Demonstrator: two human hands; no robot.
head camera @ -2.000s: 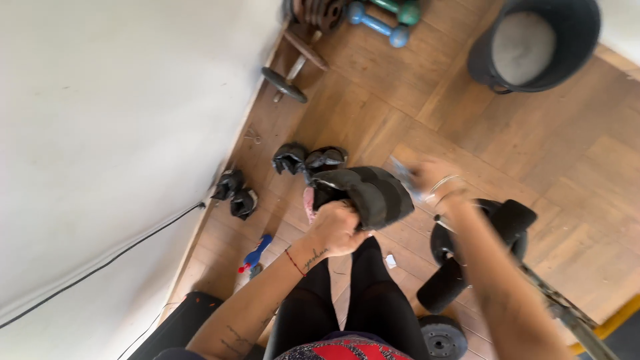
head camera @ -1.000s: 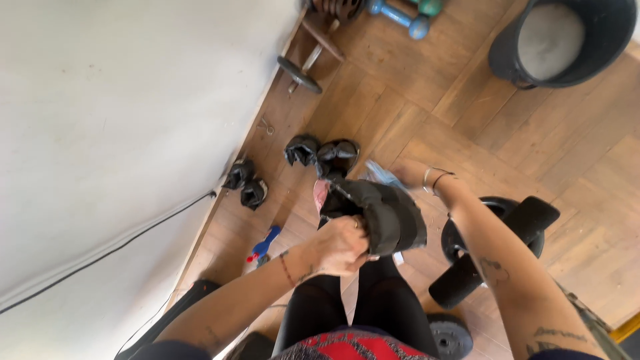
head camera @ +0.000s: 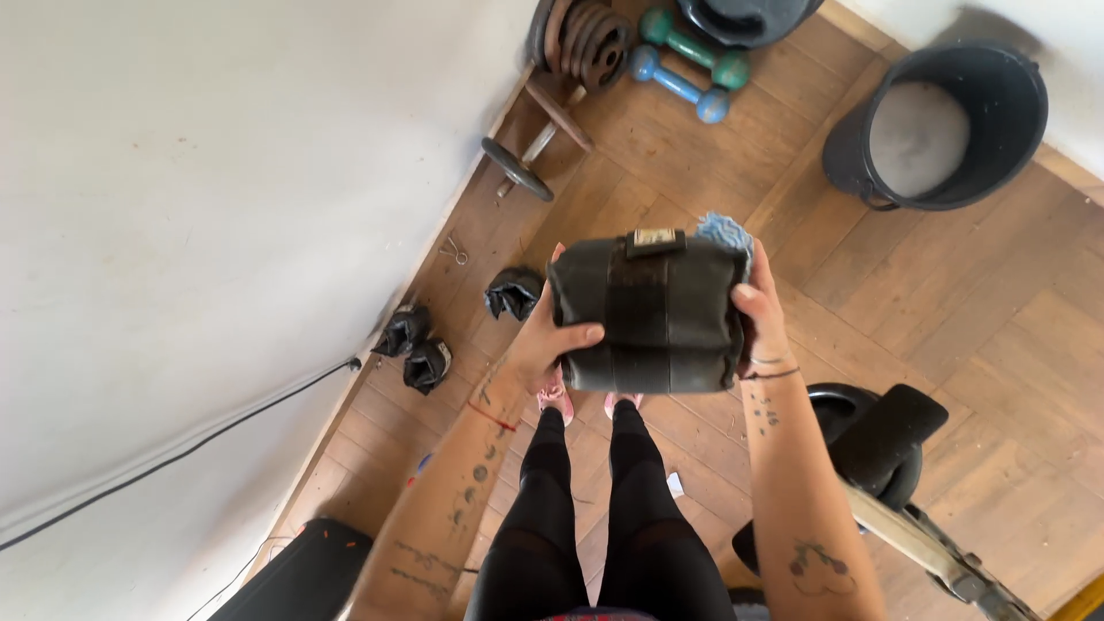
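Observation:
A black padded ankle weight (head camera: 647,315), rolled up, with a small label on its top edge, is held up over my feet. My left hand (head camera: 552,332) grips its left end, thumb across the front. At the right end, my right hand (head camera: 759,306) clasps the weight, the thumb at its edge. A light blue cloth (head camera: 724,231) sticks out between the weight and my right fingers. Another black ankle weight (head camera: 513,293) lies on the floor just left of my left hand, and two smaller ones (head camera: 404,329) lie by the wall.
A blue dumbbell (head camera: 680,84), a green dumbbell (head camera: 694,50), weight plates (head camera: 595,43) and a loaded bar (head camera: 517,168) lie ahead. A black bucket (head camera: 1026,129) holding greyish liquid stands at right. Nearer are padded exercise equipment (head camera: 888,435) and a black object (head camera: 297,573) at lower left.
The ankle weight has turned and is now held at both ends. My right hand, beside it with the blue cloth earlier, now grips its right end too.

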